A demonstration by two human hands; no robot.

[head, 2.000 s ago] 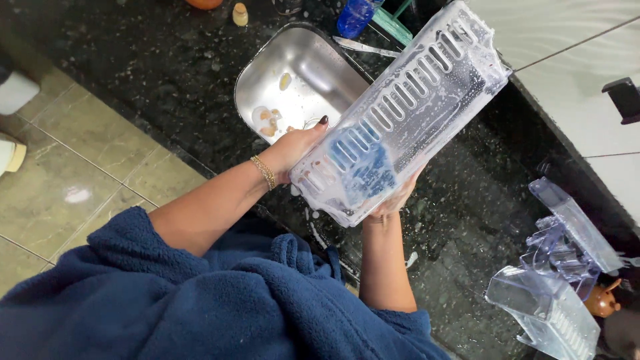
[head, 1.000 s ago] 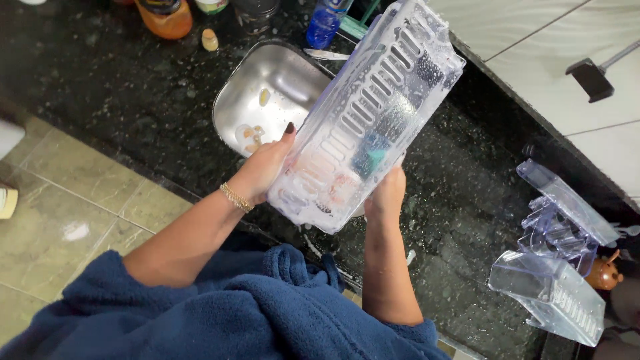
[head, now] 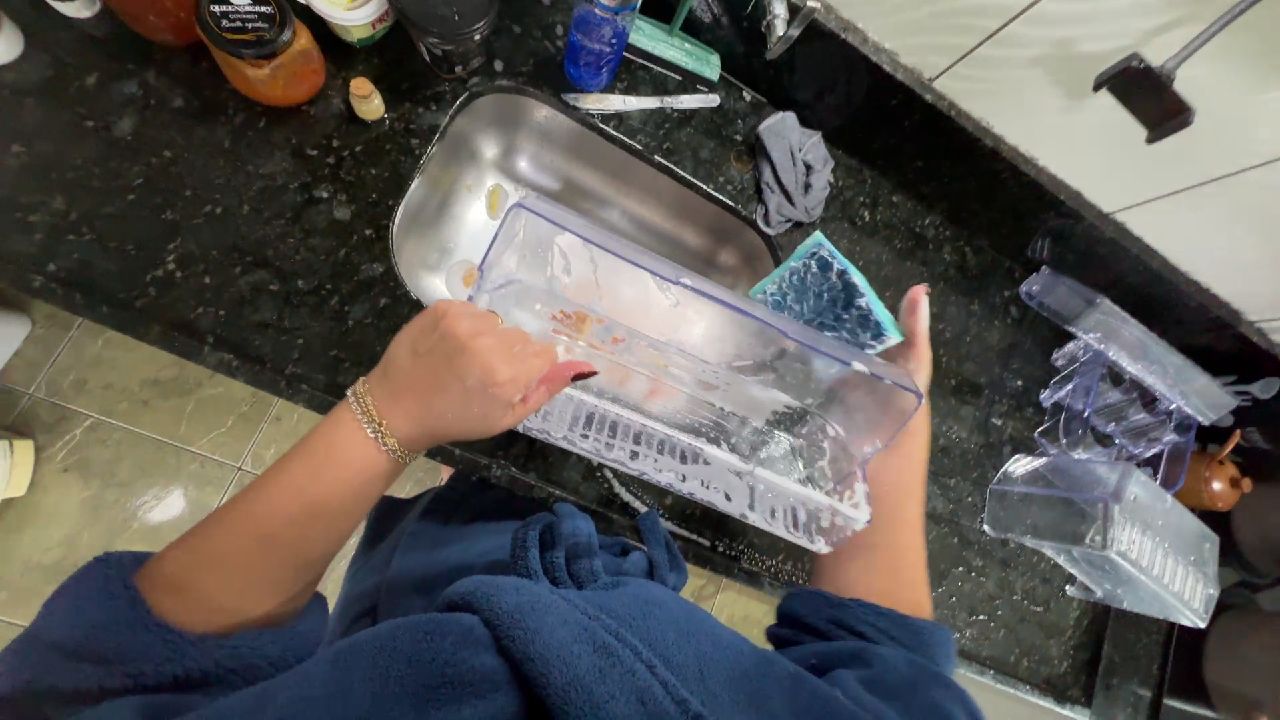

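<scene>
A clear plastic refrigerator bin (head: 690, 350) with a slotted side, wet and streaked with foam, is held slantwise over the front of a stainless steel sink (head: 570, 150). My left hand (head: 465, 375) grips its left end, thumb over the near edge. At the other end is my right hand (head: 908, 350), its thumb up and its fingers mostly hidden behind the bin. A blue and teal sponge (head: 830, 295) with foam on it shows between that thumb and the bin's far edge, seemingly held there. Reddish residue marks the inside of the bin.
Behind the sink lie a knife (head: 640, 102), a grey cloth (head: 793, 172), a blue bottle (head: 597, 45) and a green squeegee (head: 675, 45). Jars (head: 262, 55) and a small corked bottle (head: 366, 99) stand at back left. More clear bins (head: 1105, 535) sit at right, beside a brown pot (head: 1212, 478).
The bin has been turned from a steep slant, slotted face up, so its open inside now shows. The sponge, seen through the bin before, now shows beyond its far edge near my right thumb.
</scene>
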